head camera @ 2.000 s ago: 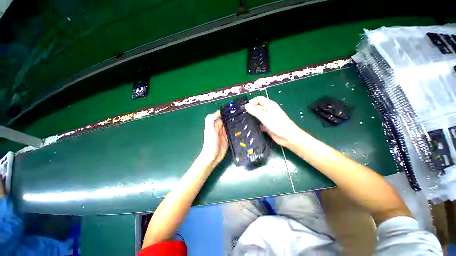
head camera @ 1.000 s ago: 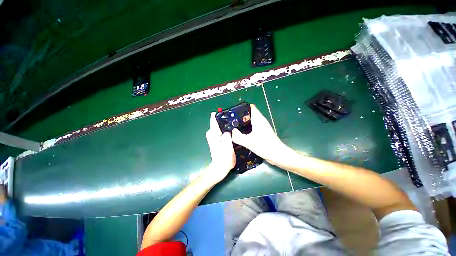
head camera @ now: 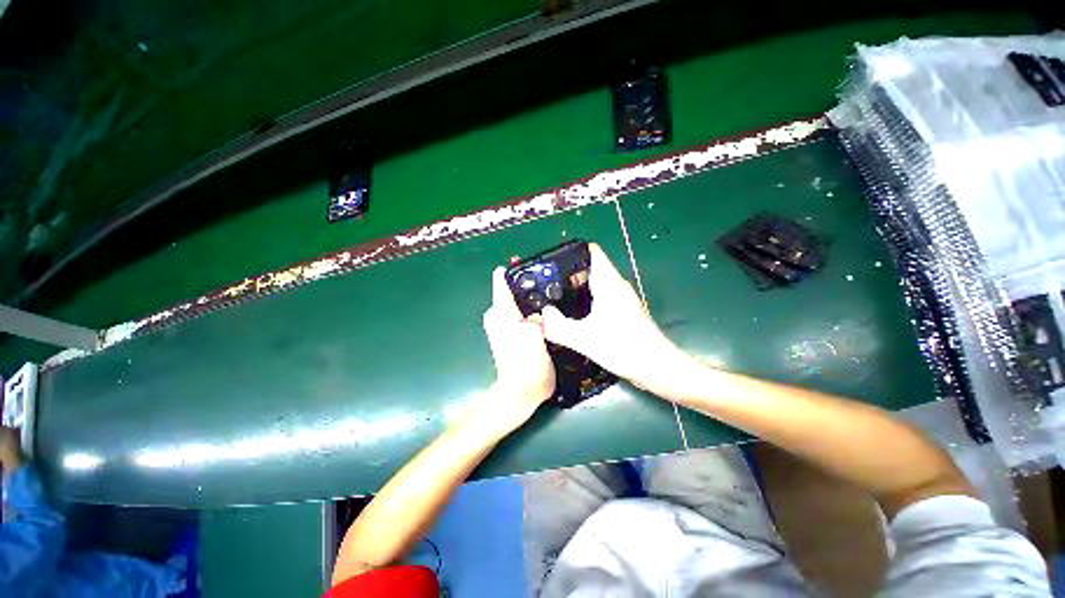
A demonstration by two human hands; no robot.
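Observation:
A black phone body is between my two hands above the green bench. Its upper part shows round dark and bluish details and a small orange patch; its middle is hidden under my fingers. My left hand holds its left side. My right hand holds its right side, with the thumb lying across the phone's middle near the left thumb. Several black covers lie overlapping in a loose pile on the bench to the right of my hands.
Two phones, one at the centre and one farther left, lie on the green conveyor beyond the chipped edge. Stacked clear and white trays stand at the right. A person's blue sleeve shows at far left. Tiny white specks dot the bench.
Two seconds ago my right fingers were at the phone's top and its lower part showed; now both thumbs cover its middle. The conveyor phones have shifted right over the last second.

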